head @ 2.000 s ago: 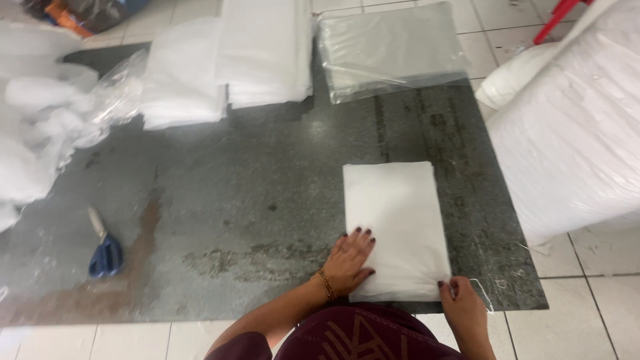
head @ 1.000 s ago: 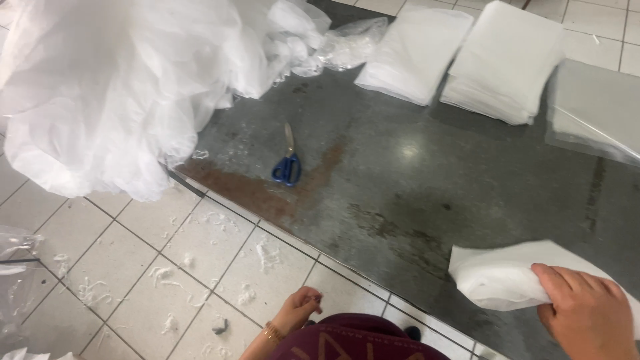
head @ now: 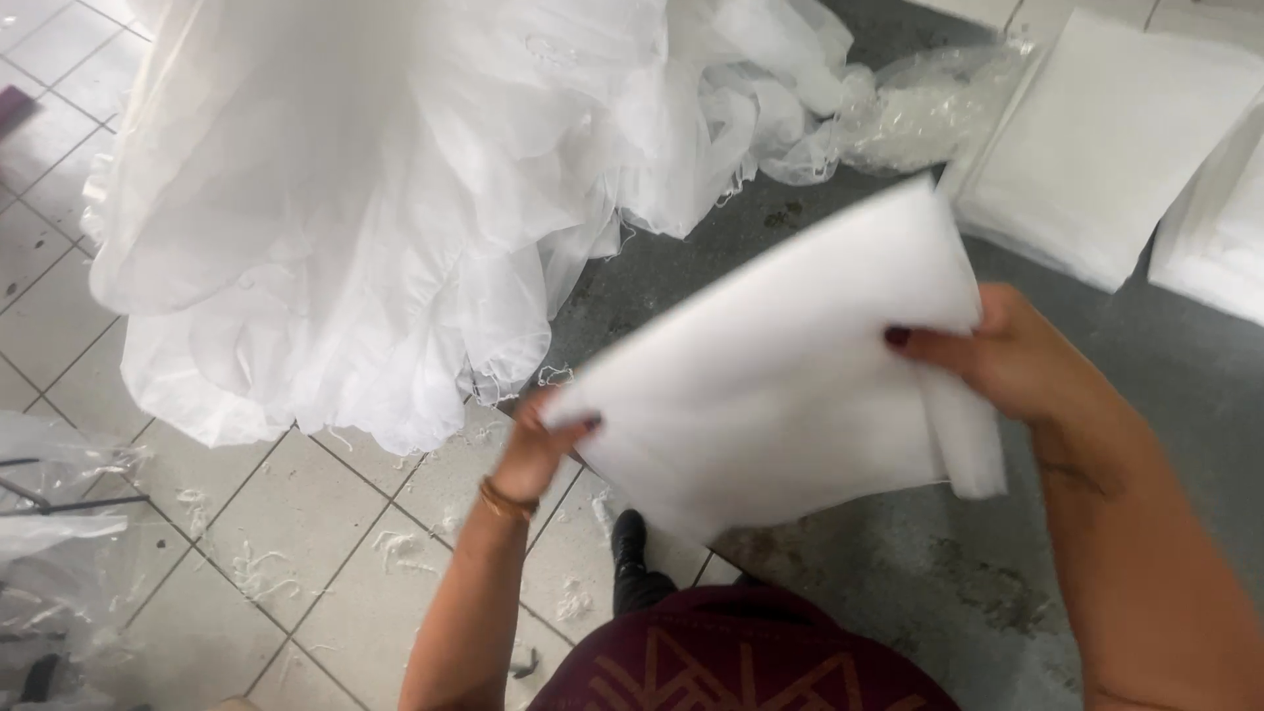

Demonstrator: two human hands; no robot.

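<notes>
A folded sheet of white fabric (head: 780,385) is held up in the air over the near edge of the dark table. My left hand (head: 543,444) grips its lower left corner, with the thumb on top. My right hand (head: 997,355) pinches its right side, thumb on top and the other fingers hidden beneath. A loose flap hangs down near the right hand. The sheet is slightly blurred. Beyond it, a large heap of sheer white fabric (head: 395,217) lies over the table's left part and hangs past its edge. The scissors are not visible.
Stacks of folded white fabric (head: 1096,148) and a crumpled clear plastic bag (head: 918,118) lie on the dark table (head: 1165,375) at the back right. Thread scraps (head: 262,568) litter the tiled floor. Clear plastic with dark rods (head: 49,504) is at the left edge.
The folded fabric lay flat under both hands two seconds ago; now it is lifted between them. One second ago only my right hand held it; my left has since gripped it. The view has swung left.
</notes>
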